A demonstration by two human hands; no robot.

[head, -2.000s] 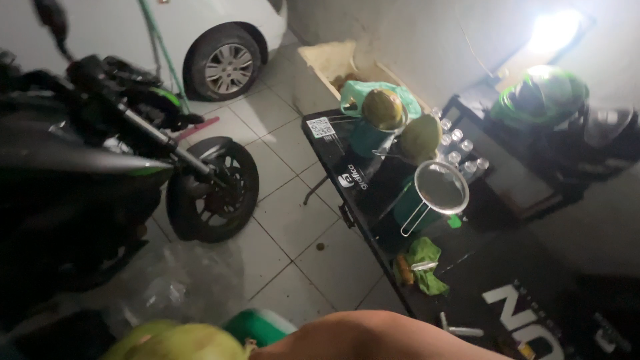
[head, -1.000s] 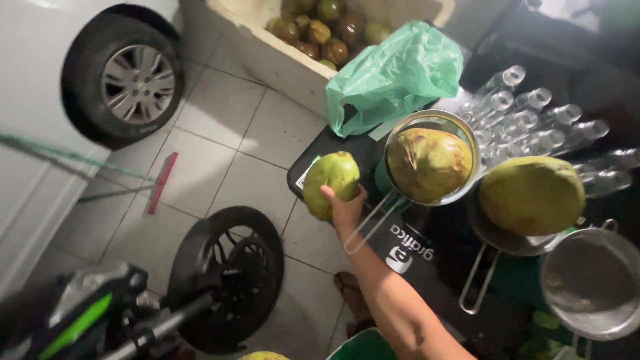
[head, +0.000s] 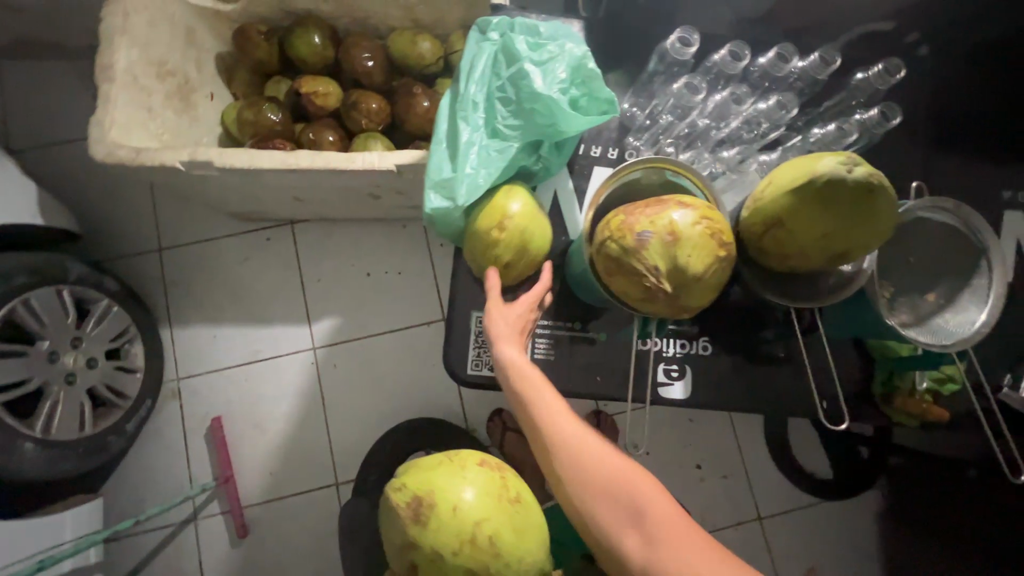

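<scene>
My right hand (head: 516,312) reaches in over the table's near left corner, fingers apart. Its thumb tip meets or nearly meets the lower edge of a green coconut (head: 508,232), which rests against a crumpled green plastic bag (head: 520,96). To the right, a browned coconut (head: 664,256) sits in a metal strainer (head: 652,168). Another green coconut (head: 818,210) lies on a second strainer (head: 808,288), beside a strainer (head: 940,276) with no coconut on it. A large green coconut (head: 464,512) is at the bottom, its support hidden. My left hand is out of view.
Clear bottles (head: 720,112) stand behind the strainers on the black printed table (head: 576,368). A whitish bin (head: 144,96) holds several brown-green fruits (head: 364,110). A pink-headed squeegee (head: 228,476) and a car wheel (head: 72,360) are at left. Sandalled feet (head: 516,444) show below the table.
The green coconut, gripped in my right hand one second ago near the table's corner, is now against the green bag, and my fingers have spread. The view has shifted strongly.
</scene>
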